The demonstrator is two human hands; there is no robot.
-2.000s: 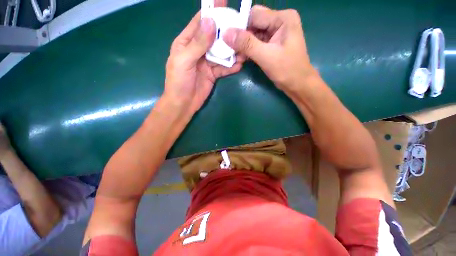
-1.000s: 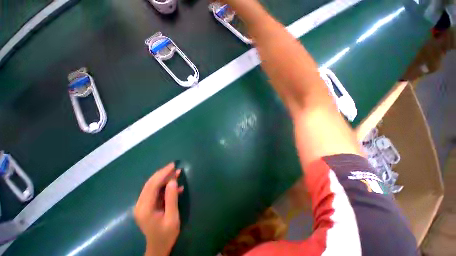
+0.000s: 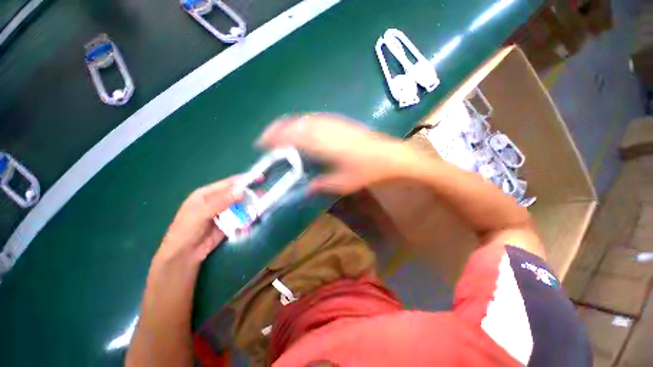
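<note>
A base housing point(image 3: 248, 216), a white loop with a blue patch at its wide end, is held above the green bench top point(image 3: 236, 115). My left hand point(image 3: 204, 218) grips its wide end, blue side showing. My right hand point(image 3: 333, 150) is blurred at the loop's narrow end, fingers apart, and appears empty; whether it touches the loop is unclear. Two white covers point(image 3: 407, 72) lie side by side on the bench at the upper right.
Base housings point(image 3: 117, 94) with blue patches lie spaced on the dark conveyor belt point(image 3: 57, 122), beyond a pale metal rail point(image 3: 161, 106). An open carton point(image 3: 548, 136) at the right, below the bench edge, holds tangled white loops point(image 3: 494, 154). More cartons point(image 3: 623, 236) stand far right.
My right hand has come back from over the conveyor to in front of me. My left hand, empty before, now holds a base housing. The view has shifted, showing more of the carton.
</note>
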